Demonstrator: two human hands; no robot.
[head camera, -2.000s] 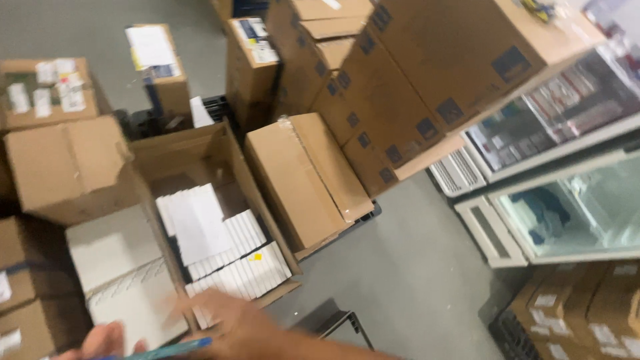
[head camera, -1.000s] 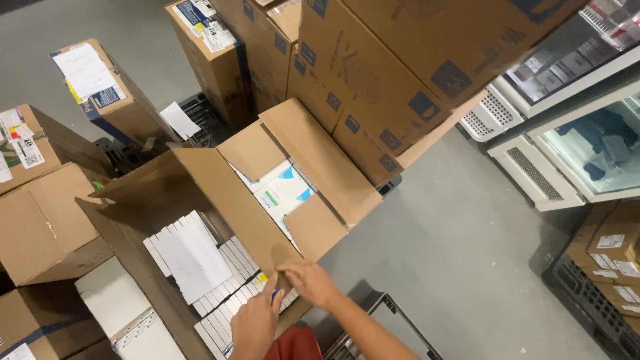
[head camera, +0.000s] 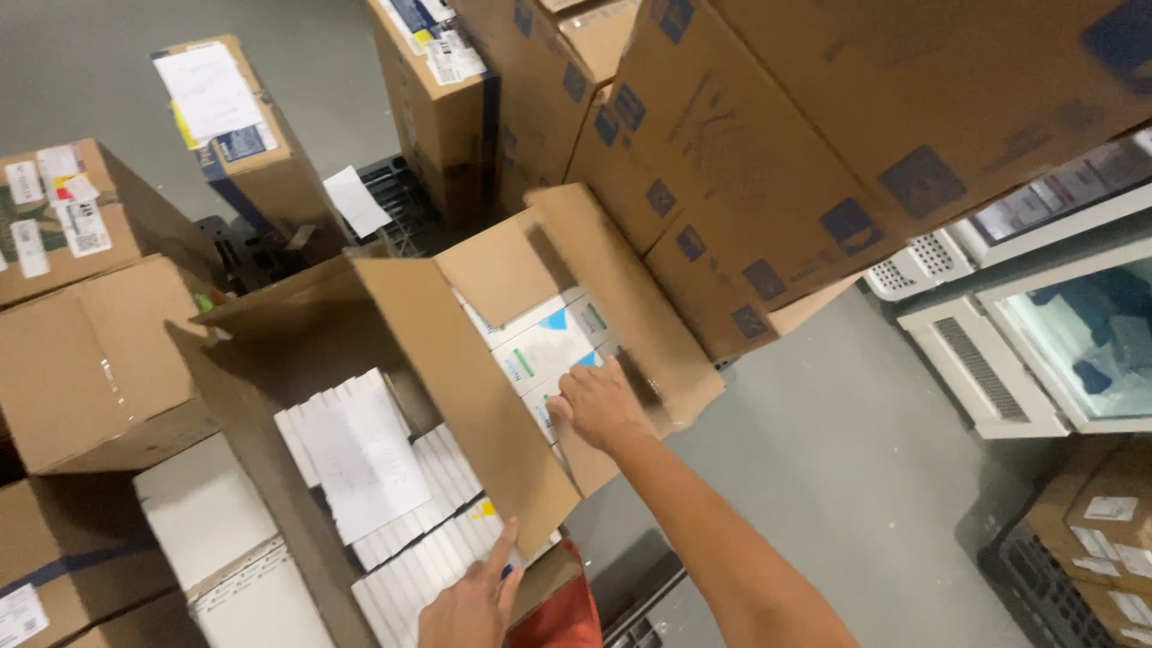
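Observation:
An opened cardboard box (head camera: 630, 297) holds white cartons (head camera: 540, 346) with blue and green print. My right hand (head camera: 598, 400) reaches into it, fingers bent over the cartons; whether it grips one I cannot tell. My left hand (head camera: 477, 594) is at the near end of the raised cardboard flap (head camera: 468, 405), one finger pointing up beside it; something blue shows at that hand, partly hidden. Left of the flap, a deeper open cardboard box (head camera: 261, 450) contains rows of slim white boxes (head camera: 418, 549), with a sheet of paper (head camera: 364, 454) bearing handwriting on top.
Tall stacked cartons (head camera: 720, 180) rise behind the opened box. More cardboard boxes (head camera: 90, 351) and a white box (head camera: 207, 513) stand at the left. Glass-fronted cabinets (head camera: 1080, 333) are at the right, above boxes on a black pallet (head camera: 1044, 567). Grey floor (head camera: 810, 468) shows between.
The right-hand box was closed two seconds ago; its flaps then came open. Since one second ago, my right hand has moved from beside my left hand onto the white cartons inside.

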